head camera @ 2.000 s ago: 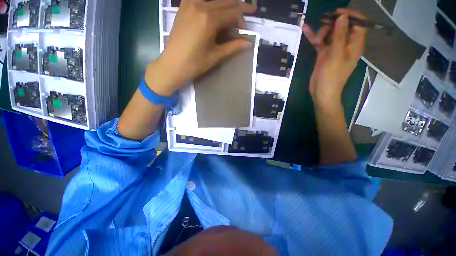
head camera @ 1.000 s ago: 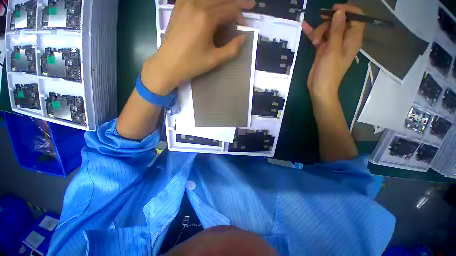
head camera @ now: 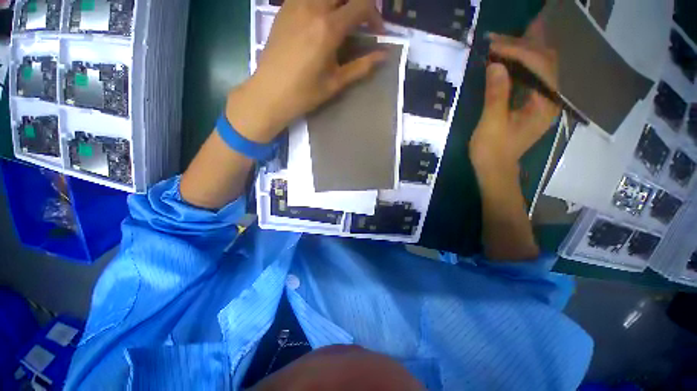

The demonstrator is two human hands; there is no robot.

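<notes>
A white blister tray (head camera: 294,226) with dark circuit boards (head camera: 428,92) lies in front of me. My left hand (head camera: 317,65), with a blue wrist strap (head camera: 243,140), is over the tray. Its thumb lies on a grey-brown adhesive sheet (head camera: 355,130) with a white edge; white backing paper (head camera: 332,200) shows beneath. Its fingers are partly cut off by the top edge, near a board. My right hand (head camera: 516,107), right of the tray, holds dark tweezers (head camera: 533,81), slanting with the tip toward the tray. The tweezers are blurred.
A thick tray stack (head camera: 159,99) with green-patched boards stands at left, a blue bin (head camera: 57,214) below it. At right are spare adhesive sheets (head camera: 604,72), white paper (head camera: 596,164) and another tray stack (head camera: 569,243) with boards. A dark green mat (head camera: 206,92) lies underneath.
The adhesive sheet and left hand have shifted slightly right. The tweezers in my right hand have tilted more steeply, their back end now lower. The tray has shifted slightly.
</notes>
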